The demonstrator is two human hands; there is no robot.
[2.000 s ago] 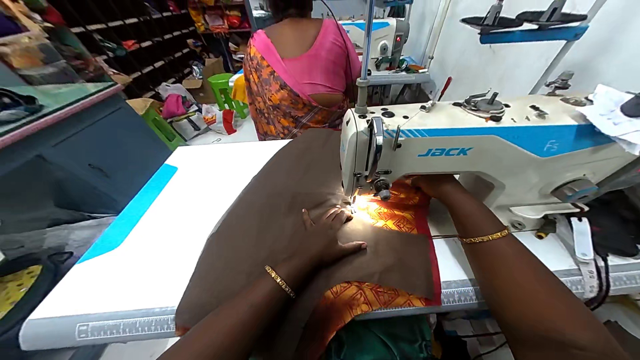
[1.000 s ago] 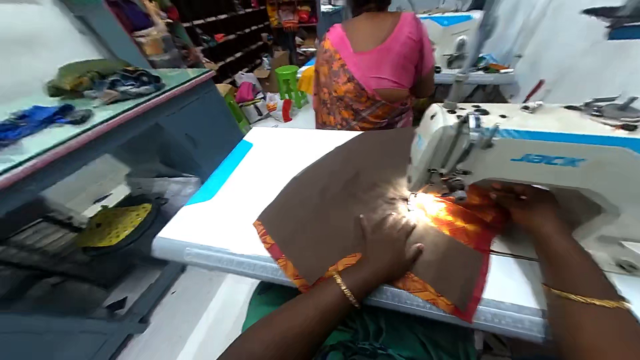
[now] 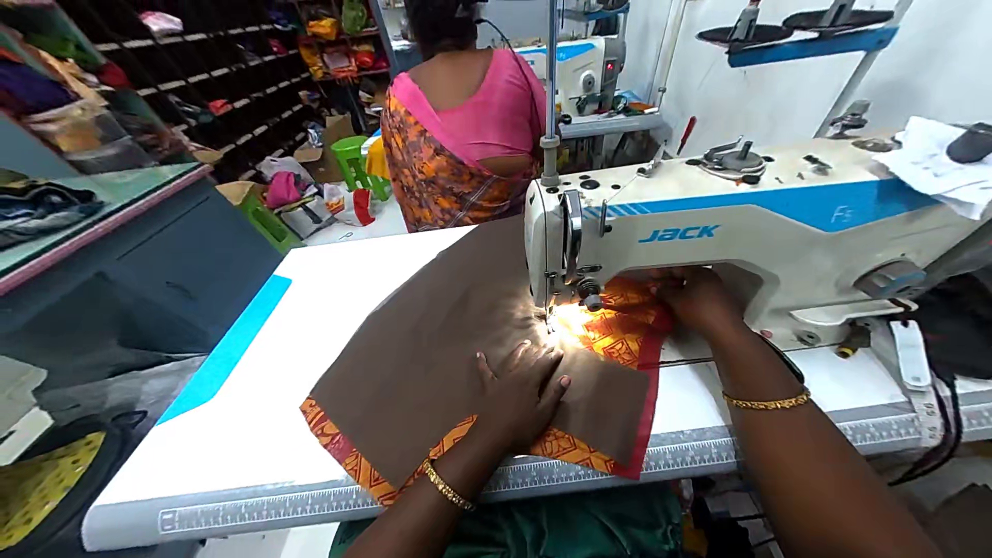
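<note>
A large brown fabric panel (image 3: 434,341) with orange patterned and red edging lies on the white bed of a Jack sewing machine (image 3: 666,209). My left hand (image 3: 523,391) rests flat on the brown fabric, fingers spread, just in front of the lit needle and presser foot (image 3: 548,314). Under the machine arm, my right hand (image 3: 690,294) is at the orange and red patterned cloth (image 3: 620,329), right of the needle. Its fingertips are partly hidden by the cloth and shadow, so its grip is unclear.
A ruler strip (image 3: 310,504) runs along the table's front edge. A person in a pink blouse (image 3: 480,116) sits ahead, near another sewing machine (image 3: 573,70). At left stands a glass-topped counter (image 3: 116,209) with cloth. A white cloth (image 3: 942,167) lies on the machine's right end.
The orange-edged lower left part of the panel, turned up near my left wrist two seconds ago, now lies spread out at the table's front. The view swung away and back.
</note>
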